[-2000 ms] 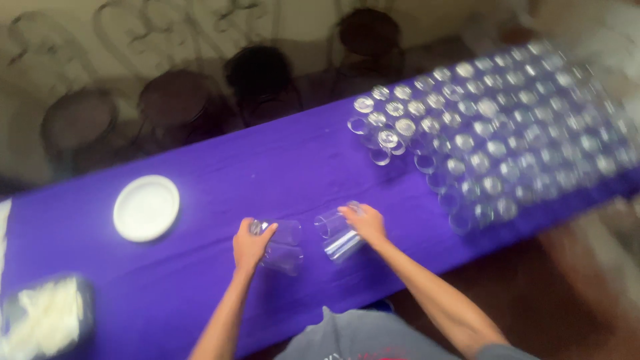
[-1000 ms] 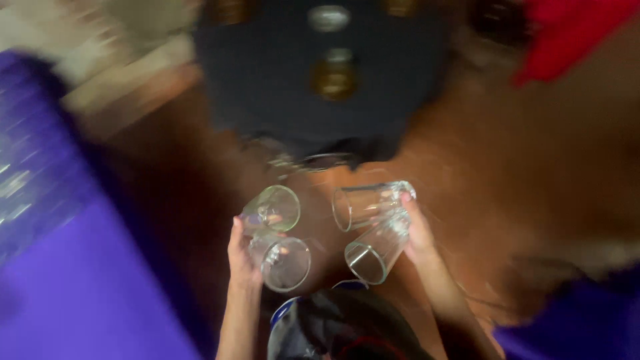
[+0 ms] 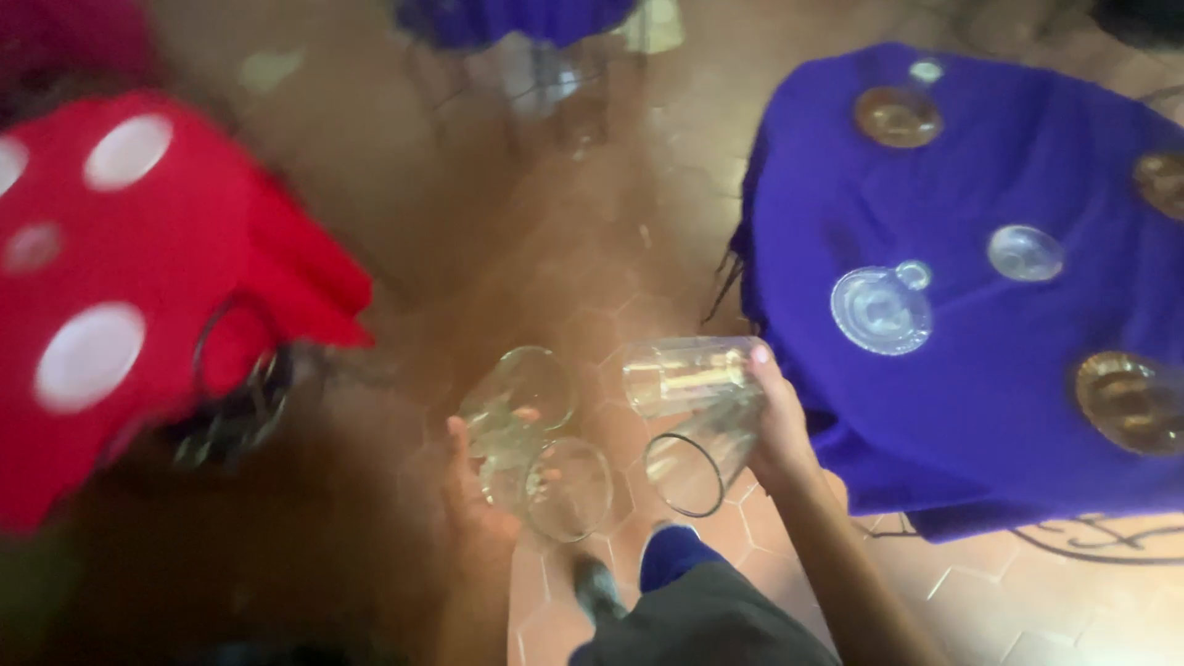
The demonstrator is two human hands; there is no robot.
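Two clear drinking glasses (image 3: pixel 523 393) are gripped near their bases by my left hand (image 3: pixel 486 504), their round rims facing inward. My right hand (image 3: pixel 782 421) holds two more clear glasses; the upper one (image 3: pixel 689 375) lies nearly level, and the lower one (image 3: pixel 708 458) tilts with its rim down to the left. The two pairs are held apart over the tiled floor. Fingers of my left hand show through the glass.
On the right is a round table with a purple cloth (image 3: pixel 832 203), bearing a clear glass plate (image 3: pixel 881 311), a small clear dish (image 3: pixel 1025 252) and amber plates (image 3: pixel 897 117). At left, a red-covered table (image 3: pixel 203 213) holds white plates (image 3: pixel 91 357), with a dark metal chair (image 3: pixel 231 398) beside it.
Two seconds ago my hands held the glasses over a long purple table with many glasses. The view has swung widely to other tables, and the glasses are still in both hands.
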